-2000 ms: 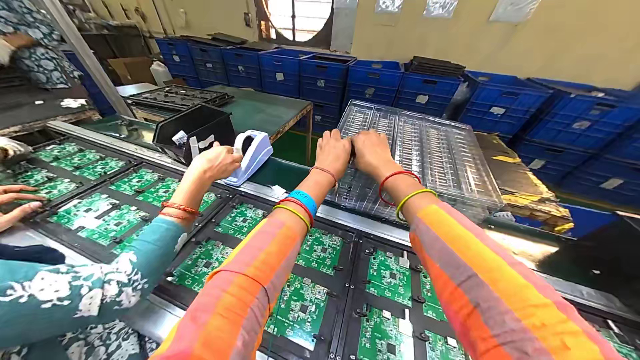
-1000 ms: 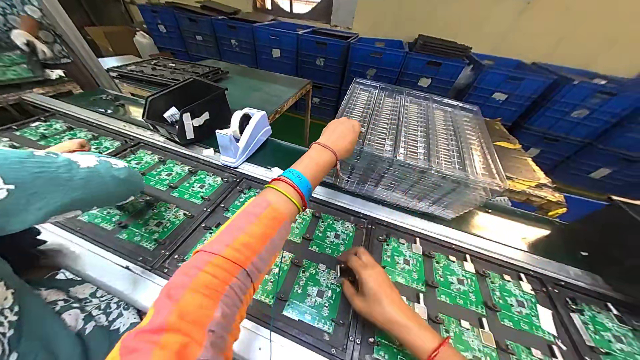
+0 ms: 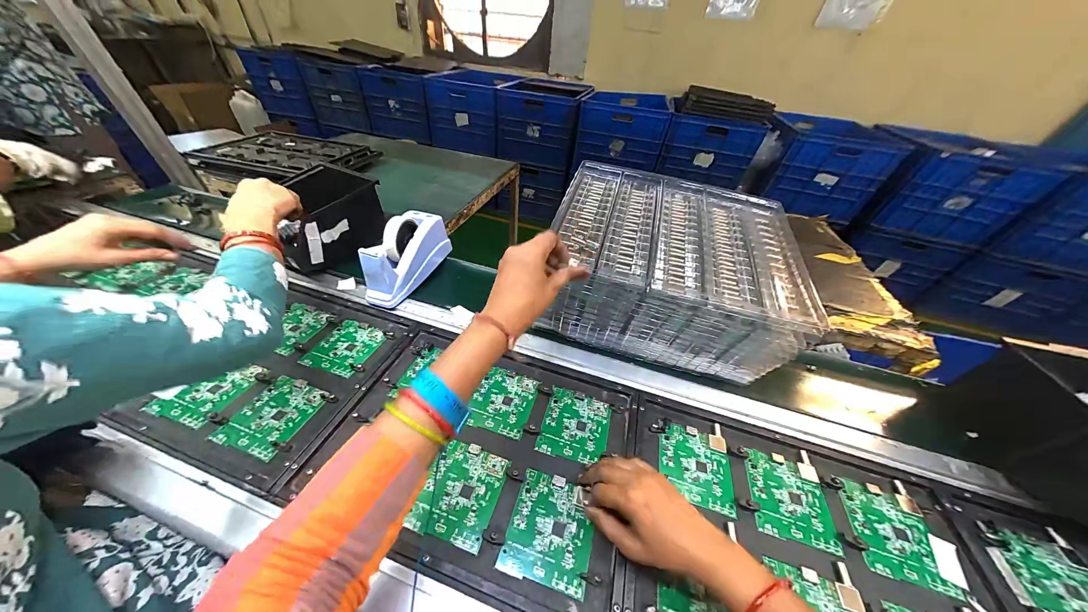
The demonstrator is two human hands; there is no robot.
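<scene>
My left hand point(image 3: 531, 276) is raised at the near left edge of a stack of clear plastic trays point(image 3: 688, 246), whose top tray holds rows of small metal-ended parts. Its thumb and fingertips come close together; whether a small part is between them I cannot tell. Down on the right, my right hand point(image 3: 637, 510) has its fingertips at the upper right corner of a green circuit board point(image 3: 551, 531) in a black pallet point(image 3: 501, 455); a small metallic part shows at the fingertips. Boards in the pallet to the right point(image 3: 795, 501) carry metal-ended parts at their upper edges.
A co-worker's hand point(image 3: 259, 208) reaches to a black bin point(image 3: 331, 221), the other point(image 3: 102, 246) hovers over boards at the left. A white tape dispenser point(image 3: 404, 259) stands beside the metal rail point(image 3: 765, 399). Blue crates point(image 3: 625, 127) line the wall.
Two seconds ago both my hands were together at the tray stack. My right hand has since come down to the boards, while my left remains by the trays. The co-worker's hand has moved to the black bin.
</scene>
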